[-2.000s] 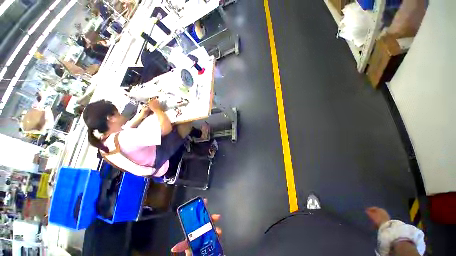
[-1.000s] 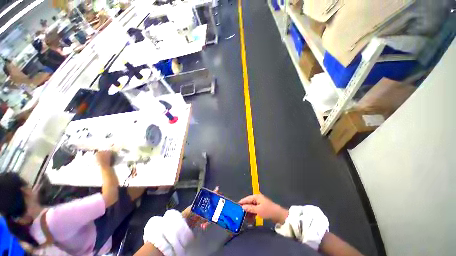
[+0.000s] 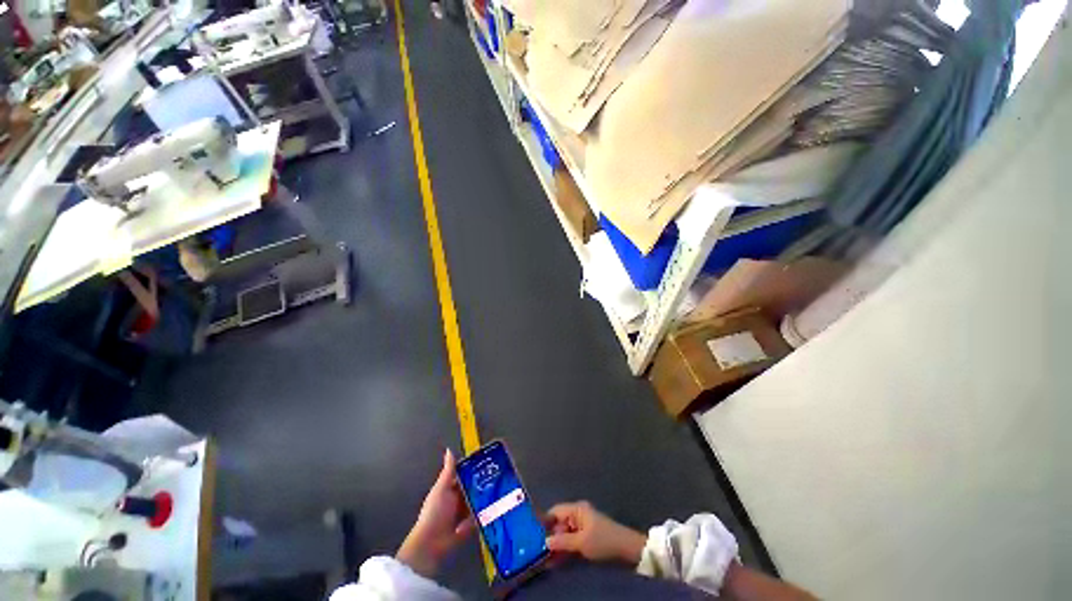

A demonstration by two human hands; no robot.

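A smartphone with a lit blue screen is held low in front of me, above the yellow floor line. My left hand holds its left side, the thumb along the edge; the other fingers are hidden behind it. My right hand has its fingers at the phone's lower right edge. White gathered covers sit at both wrists.
A dark aisle with a yellow line runs ahead. At right, a white rack holds stacked beige panels, with a cardboard box below and a pale panel nearer. Sewing machines on tables stand at left.
The view has moved along the aisle, and the seated person at left is out of view. My right hand has joined the left at the phone, and the phone has turned more upright.
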